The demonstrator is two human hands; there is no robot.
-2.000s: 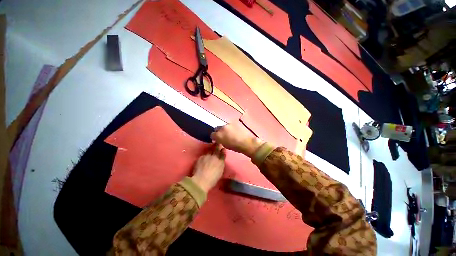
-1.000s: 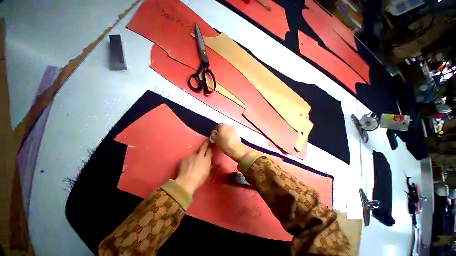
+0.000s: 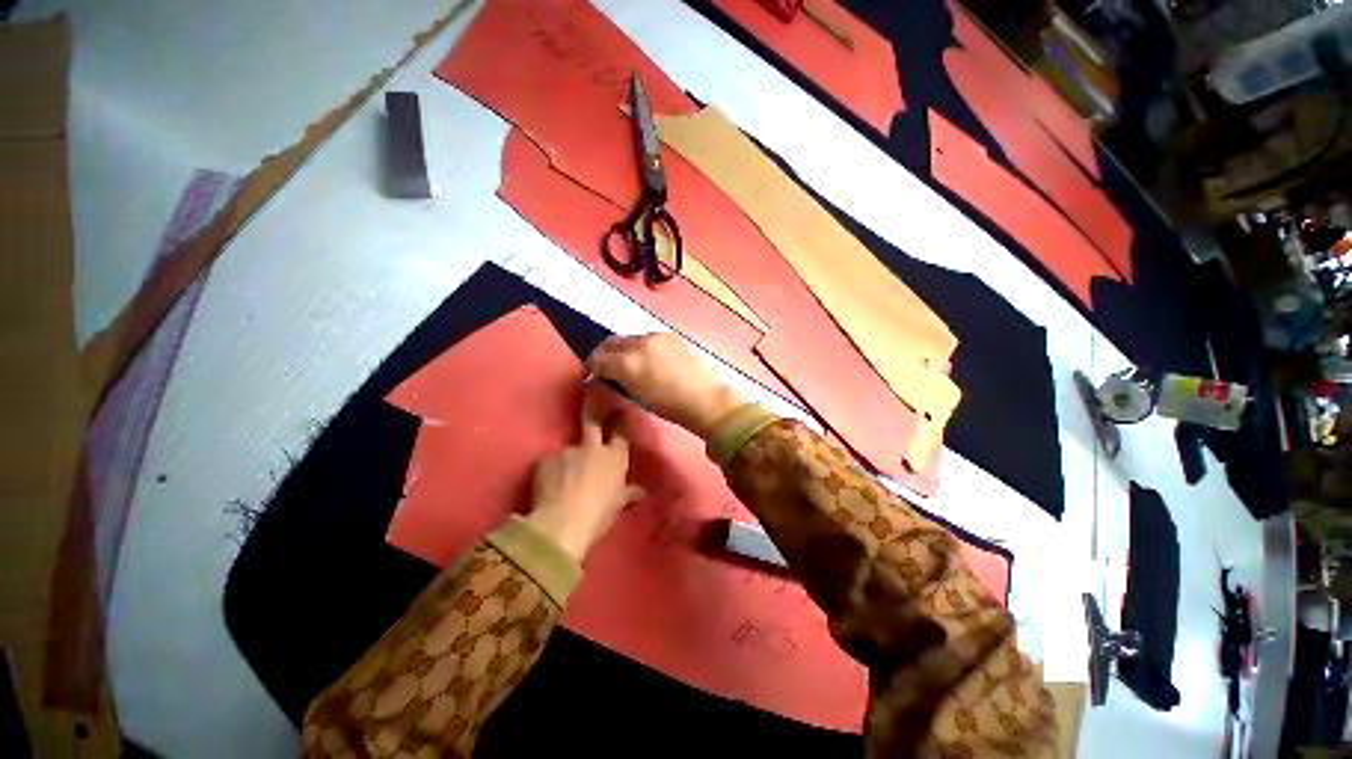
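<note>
The red card pattern (image 3: 489,445) lies flat on the black cloth (image 3: 319,549). My left hand (image 3: 583,482) presses on the pattern, its forefinger reaching to the pattern's upper edge. My right hand (image 3: 663,374) is at that edge just beyond, fingers pinched on a small white piece that looks like tailor's chalk (image 3: 592,371), mostly hidden by the fingers. The metal bar (image 3: 753,543) lies on the pattern, its right part hidden under my right sleeve.
Tailor's shears (image 3: 650,186) lie on stacked red and tan patterns (image 3: 830,260) beyond. A small weight (image 3: 405,146) stands left of them. A spring clamp (image 3: 1106,648) and folded black cloth (image 3: 1151,593) are at right; brown strips (image 3: 111,356) at left.
My right hand has moved left along the pattern's upper edge. My left hand stays on the pattern, forefinger now pointing up to the edge. The whole view has shifted slightly.
</note>
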